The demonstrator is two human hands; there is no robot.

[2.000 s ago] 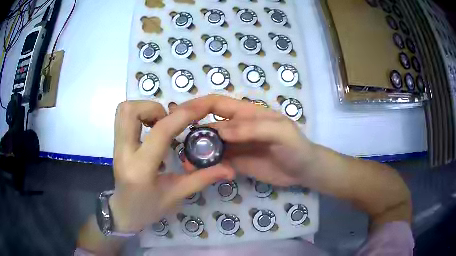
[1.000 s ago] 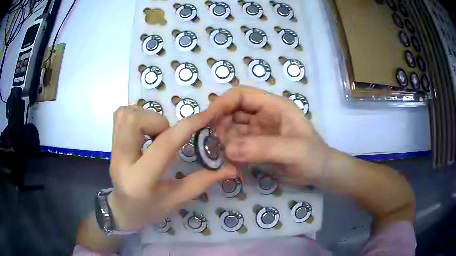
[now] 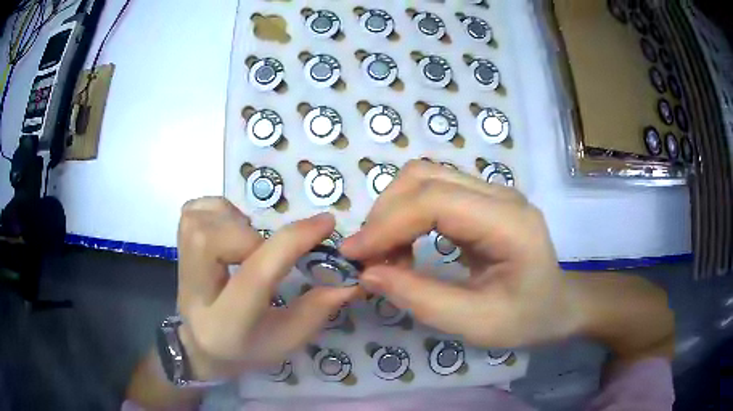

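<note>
A small round speaker driver unit [image 3: 328,268] is held tilted between both hands above the foam tray, its ringed side partly showing. My left hand [image 3: 241,297] has thumb and index finger at its left and lower edge. My right hand [image 3: 474,261] pinches its right edge between thumb and fingertips. The white foam tray [image 3: 354,150] lies under both hands, with rows of pale-ringed units with grey centres in its cutouts. One tan cutout [image 3: 271,28] at the upper left is empty. The hands hide part of the middle rows.
A clear plastic tray [image 3: 627,170] with brown lining and dark round units is at the upper right, beside stacked layered edges [image 3: 711,201]. A handheld meter [image 3: 44,88], a small wooden board [image 3: 92,120] and thin wires are at the left. The bench has a blue edge [image 3: 120,245].
The unit has turned from its dark domed face, through edge-on, to a tilted ringed side. My right fingers have shifted to its right edge. The tray appears slightly further right in view.
</note>
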